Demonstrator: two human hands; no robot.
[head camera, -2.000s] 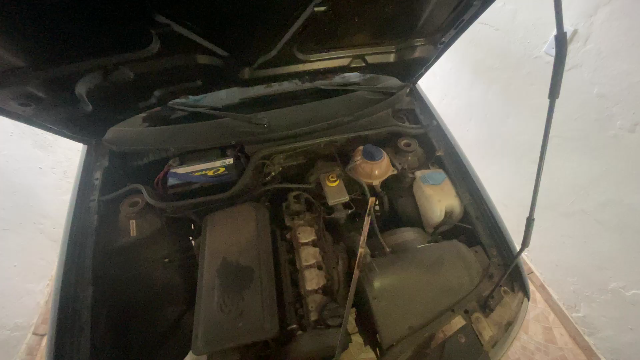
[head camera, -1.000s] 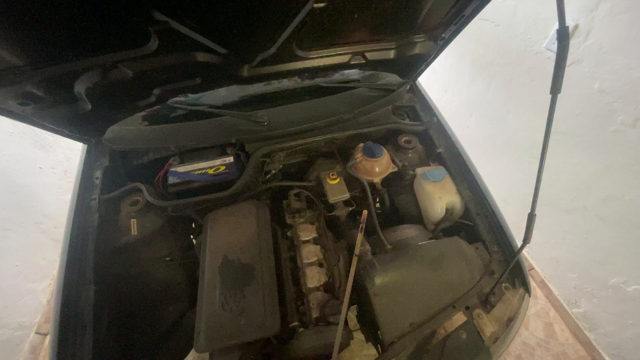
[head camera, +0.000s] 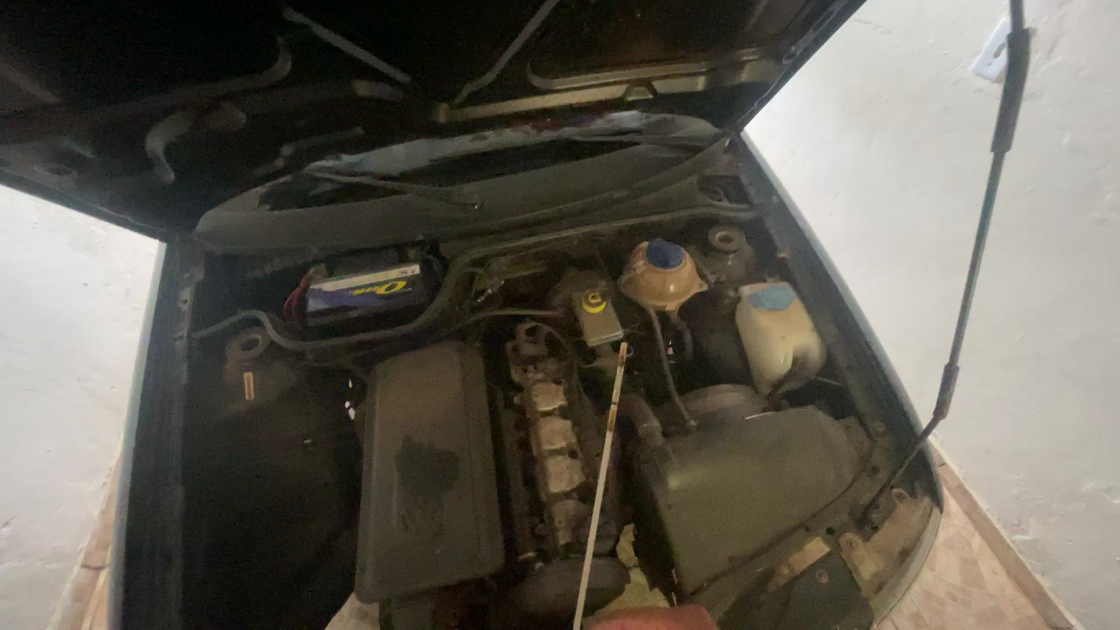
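A thin oil dipstick rises from the bottom edge over the engine, its darker tip just below the yellow-marked cap of the brake fluid reservoir. Beside its lower end, a blurred reddish shape is cut off by the frame; it may be part of my right hand or a cloth, and I cannot tell which. What holds the dipstick is hidden below the frame. No part of my left hand can be made out. Under the dipstick lies the engine top, with a black plastic cover to its left.
A raised hood hangs above, with a support rod at right. A car battery sits at back left. The coolant tank and a whitish fluid reservoir stand at back right, behind a black housing. A white wall is beside the car.
The dipstick's tip has dropped a little from beside the coolant tank to below the brake fluid reservoir. A reddish shape has come into view at the bottom edge.
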